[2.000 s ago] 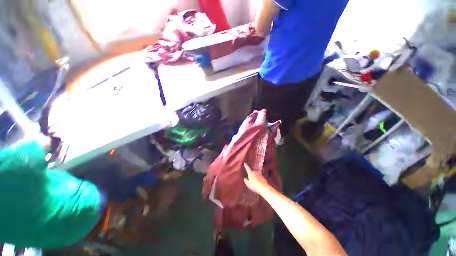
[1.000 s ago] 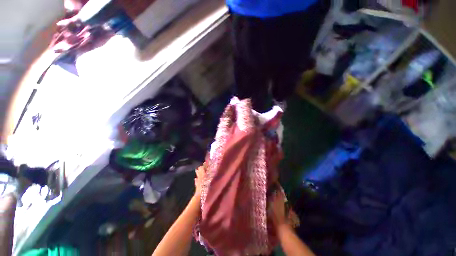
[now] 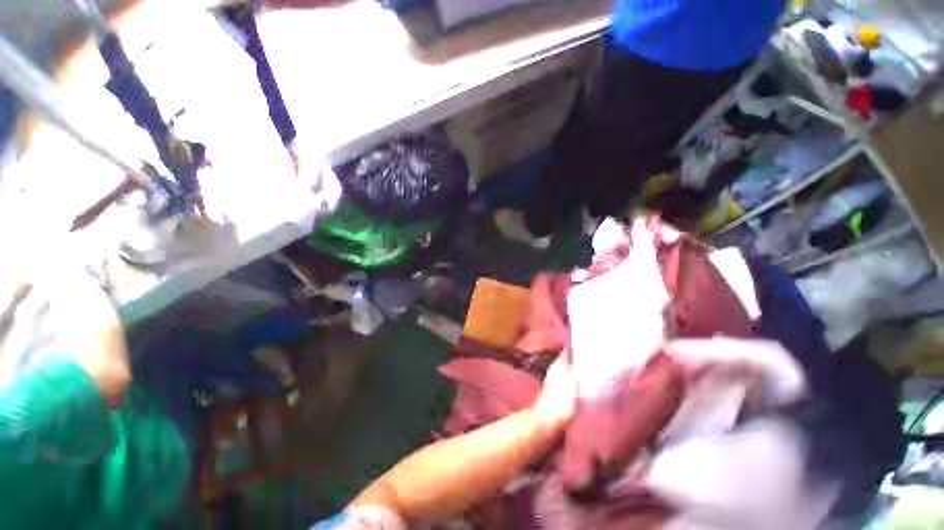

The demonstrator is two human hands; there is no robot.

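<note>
A large loose bundle of garment pieces fills the lower centre right, rust-brown and smooth with pale pink and white parts. Its lower right is blurred. My left hand is at the bundle's left side and holds it, its fingertips hidden in the cloth. My right hand is not visible. A flat white piece lies on top of the bundle. An orange-brown card shows at its upper left edge.
A white table runs across the upper left. A person in green is at lower left, another in blue stands ahead. Black and green bags lie beneath the table. Dark blue cloth lies right, below a cluttered rack.
The bundle has shifted right in view and now spreads wider, with white pieces and the orange-brown card showing. My right hand has gone from sight. The view has turned, showing the person in green more.
</note>
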